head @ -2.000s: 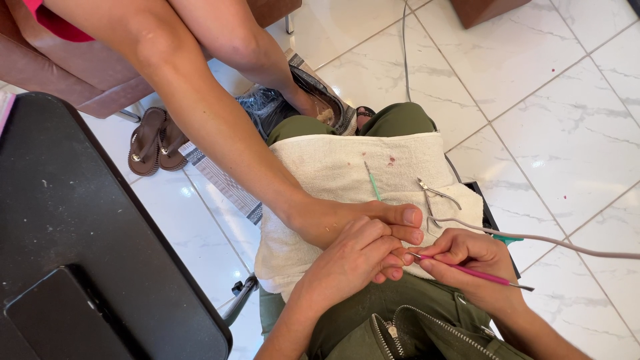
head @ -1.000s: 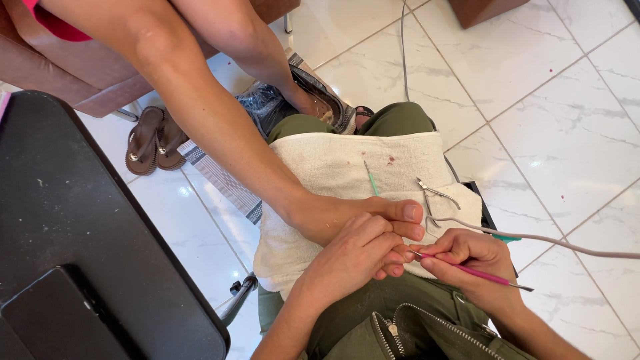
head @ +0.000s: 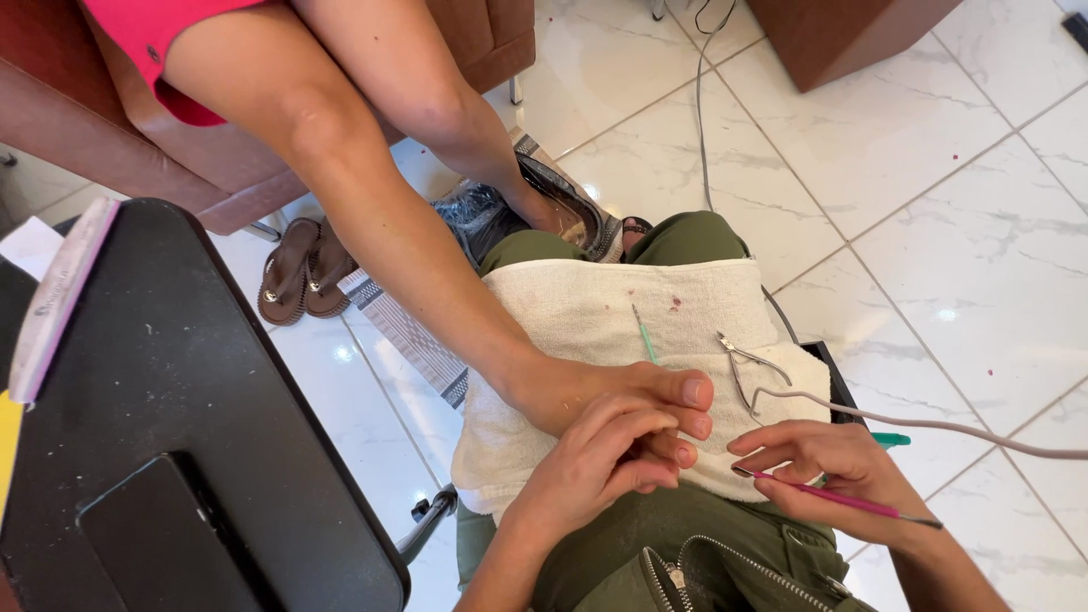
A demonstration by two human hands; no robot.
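Another person's bare foot point(head: 586, 387) rests on a cream towel point(head: 561, 297) spread across my lap. My left hand point(head: 595, 467) is wrapped around its smaller toes, the fingers curled on them. To the right, my right hand point(head: 824, 476) pinches a pink-handled cuticle pusher point(head: 837, 498), its flat metal end pointing at the toes but apart from them. Metal cuticle nippers point(head: 748, 361) lie on the towel above that hand, and a thin green-handled tool point(head: 644, 333) lies beyond the big toe. Small reddish spots mark the towel.
At the left stands a black table point(head: 255, 357) with a dark phone point(head: 161, 535) and a nail file point(head: 64, 297). A grey cord point(head: 918, 422) runs in from the right onto the towel. Brown flip-flops point(head: 289, 272) sit on the tiles near a striped mat point(head: 408, 336).
My right hand has drawn away to the right from the toes with the pink tool. My left hand remains at the foot. The view has shifted somewhat.
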